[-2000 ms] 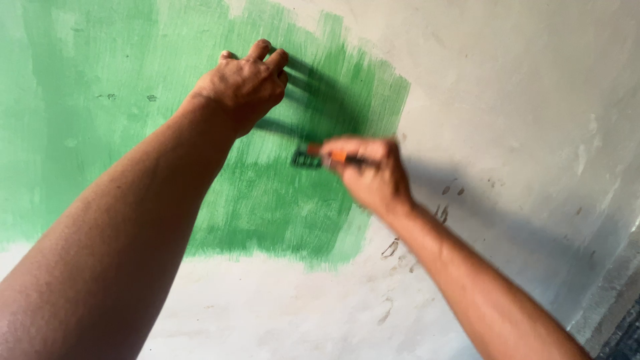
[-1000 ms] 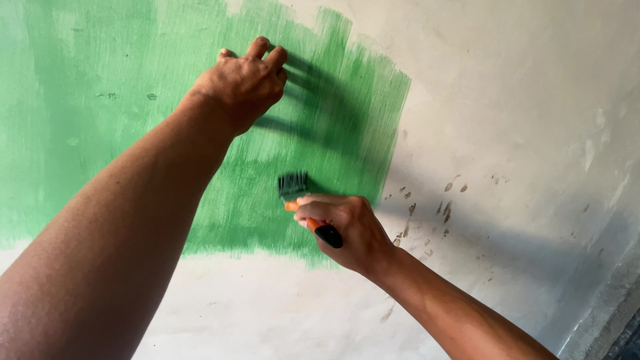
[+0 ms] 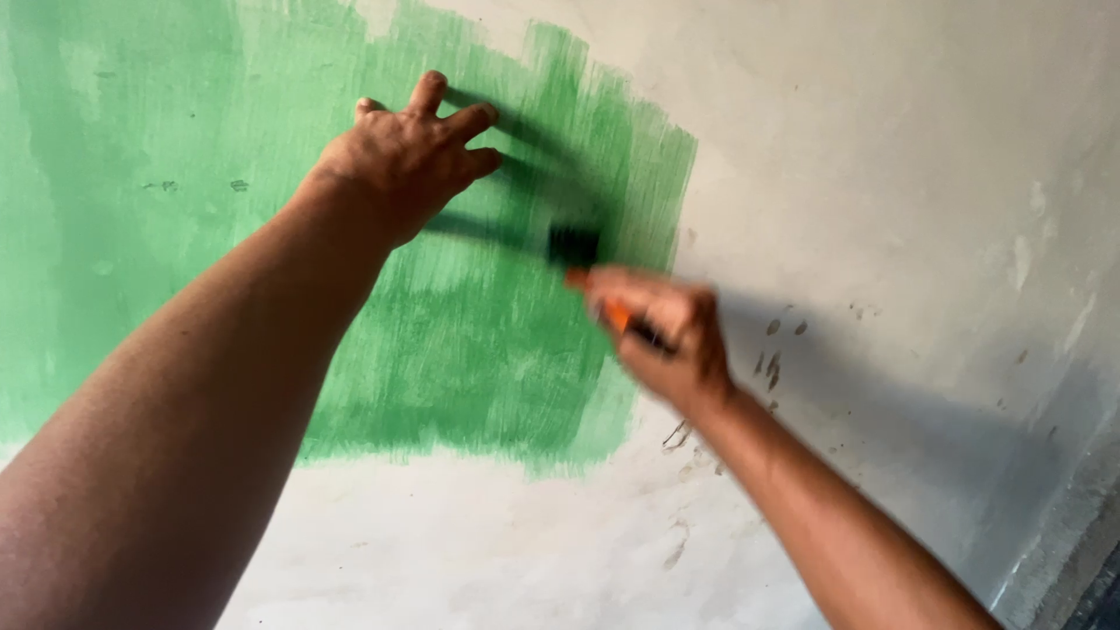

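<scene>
A white wall [image 3: 875, 157] carries a large patch of streaky green paint [image 3: 490, 350] on its left and middle. My left hand [image 3: 407, 162] rests on the painted part with fingers spread, holding nothing. To its lower right, my right hand [image 3: 669, 337] grips the orange and black handle of a paintbrush [image 3: 573, 245]. The dark bristles are over the green paint, near its right side, and look blurred. Whether they touch the wall cannot be told.
Brown smudges [image 3: 773, 367] mark the white wall right of the paint. A rough grey ledge or wall edge [image 3: 1059, 534] runs along the lower right corner. Shadows of both arms fall across the wall.
Since one second ago my right hand has moved up and to the right with the paintbrush. My left hand has stayed in place on the wall.
</scene>
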